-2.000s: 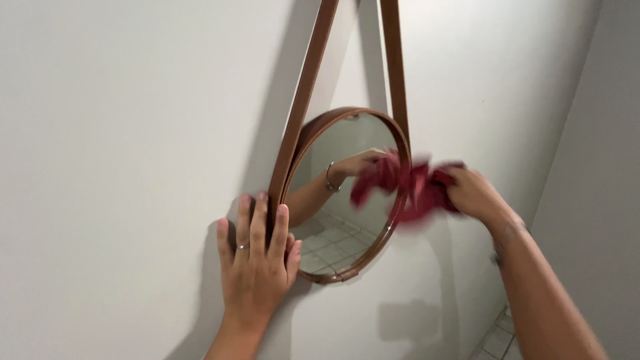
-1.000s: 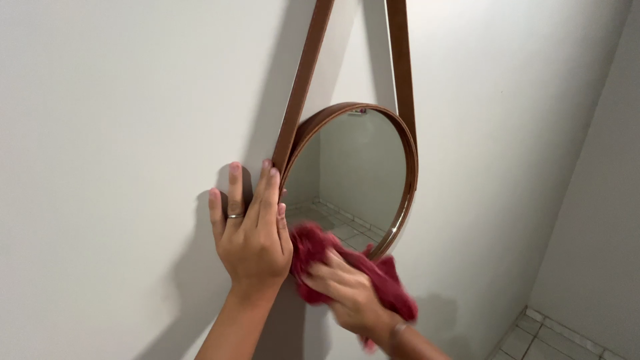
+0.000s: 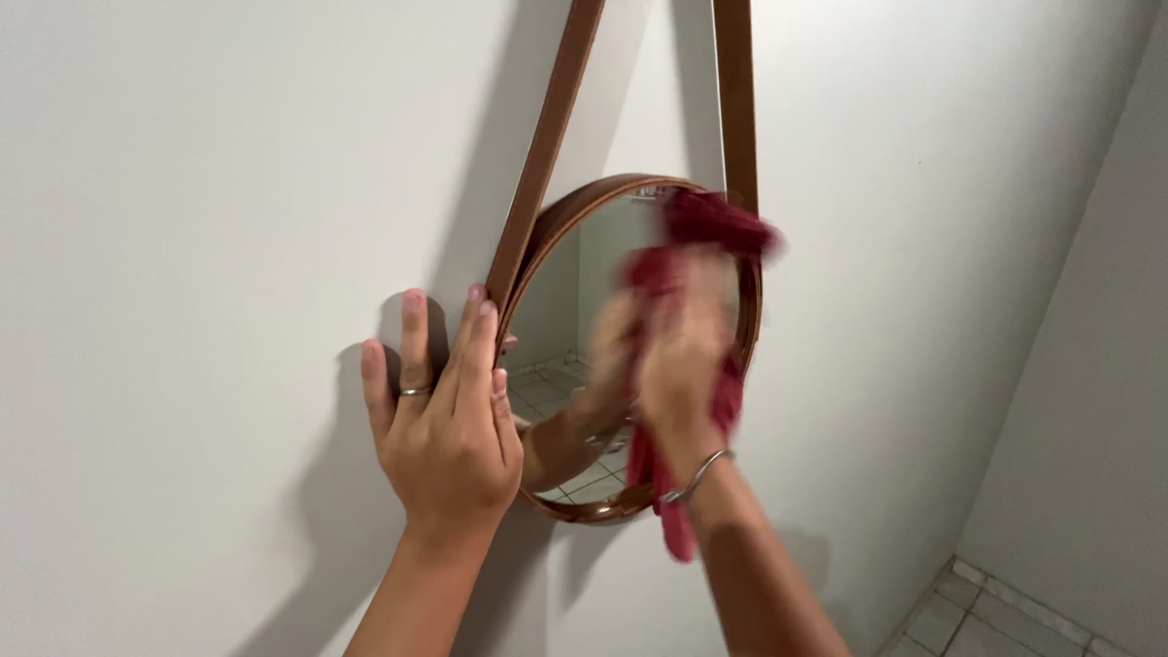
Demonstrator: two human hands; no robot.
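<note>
A round mirror [image 3: 547, 338] in a brown leather-like rim hangs from two brown straps [image 3: 547, 146] against the wall. My left hand [image 3: 447, 420], a ring on one finger, rests flat on the wall with its fingertips against the mirror's left edge and strap. With my right hand [image 3: 689, 365], blurred by motion, I hold a dark red cloth [image 3: 716, 224] over the right part of the glass. The cloth bunches above my fingers, and a loose end hangs below the rim. The glass reflects my right hand and its bracelet.
A pale wall [image 3: 201, 182] lies behind the mirror and carries shadows of my arms and the straps. At the right it meets another wall [image 3: 1095, 411] in a corner. Light floor tiles [image 3: 985, 620] show at the bottom right.
My right hand and the cloth were off the mirror's right side, then at its lower edge, and are now higher on the glass. My left hand stays at the left edge.
</note>
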